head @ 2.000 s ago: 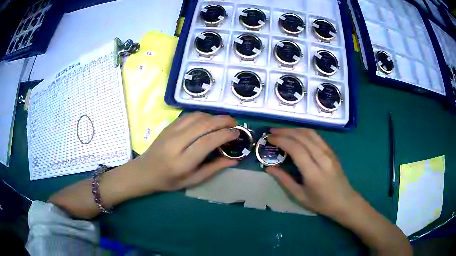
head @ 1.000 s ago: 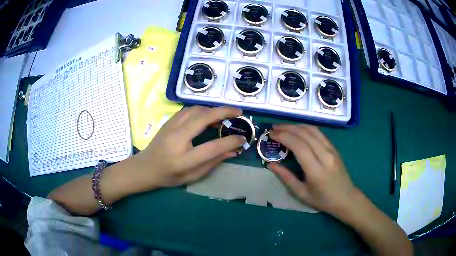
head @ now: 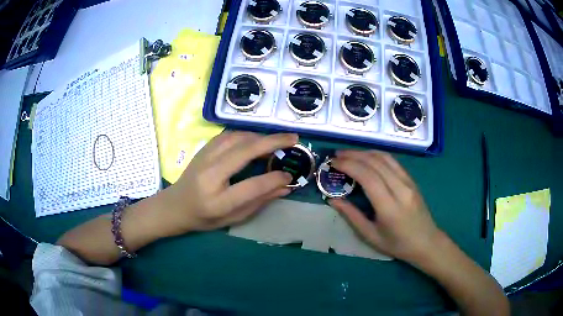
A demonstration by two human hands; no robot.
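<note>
Two round smartwatch heads with metal rims and white film tabs lie side by side in front of the watch tray (head: 321, 133). My left hand (head: 228, 182) holds the left watch head (head: 292, 162) between thumb and fingers; its dark screen shows small green marks. My right hand (head: 386, 200) holds the right watch head (head: 335, 180) by its rim; its screen shows faint small text. The tray has a dark blue frame and white compartments with several watch heads. A grey-beige strip (head: 290, 227) with a notched lower edge lies below the watches, partly under my right hand.
A clipboard sheet (head: 92, 142) and yellow paper (head: 182, 99) lie at left. A second tray (head: 503, 55) with one watch head visible is at upper right. A thin black stick (head: 485, 185) and a note sheet (head: 520, 237) lie at right. Dark trays (head: 40, 34) stand upper left.
The left watch head has moved slightly up, and my left thumb has shifted across its lower face. Its screen now shows green marks. My right hand has barely moved.
</note>
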